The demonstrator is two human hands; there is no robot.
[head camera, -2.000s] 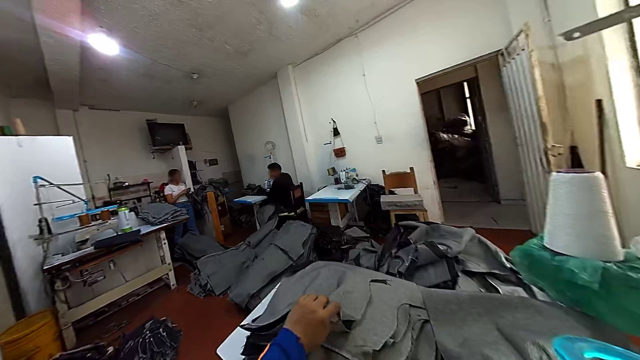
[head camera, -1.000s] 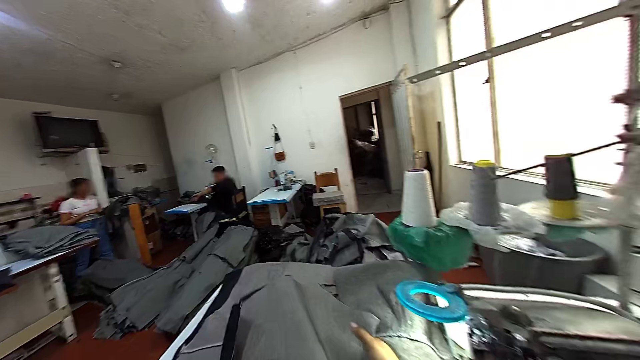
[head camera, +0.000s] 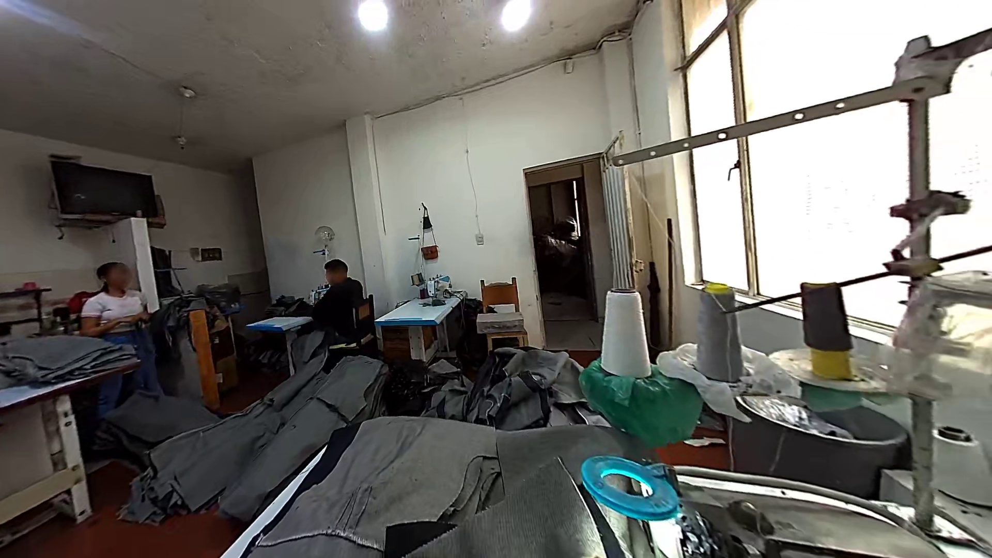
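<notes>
Neither my left hand nor my right hand shows in the head view now. Directly before me, grey denim garment pieces [head camera: 387, 480] lie layered over a white-edged table [head camera: 273, 508]. A ribbed grey fabric piece [head camera: 519, 519] rises over them at the bottom centre, with dark fabric along its edges. To its right is a blue plastic ring [head camera: 593, 484] above part of a metal machine [head camera: 821, 523]. Beyond it a white thread cone [head camera: 625, 333] stands on a green plastic bag [head camera: 643, 403]. What, if anything, touches the near fabric below the view is hidden.
Grey thread [head camera: 719, 333] and dark thread [head camera: 826, 318] cones stand at right, beside a metal thread stand [head camera: 920, 310]. Large fabric heaps [head camera: 263, 434] cover the floor at left. One person [head camera: 116, 310] stands at far left; another [head camera: 339, 302] sits near a sewing table [head camera: 418, 311].
The view has swung right. A hand on the grey fabric in both earlier frames is out of view now. The ribbed fabric piece now stands raised at the bottom centre.
</notes>
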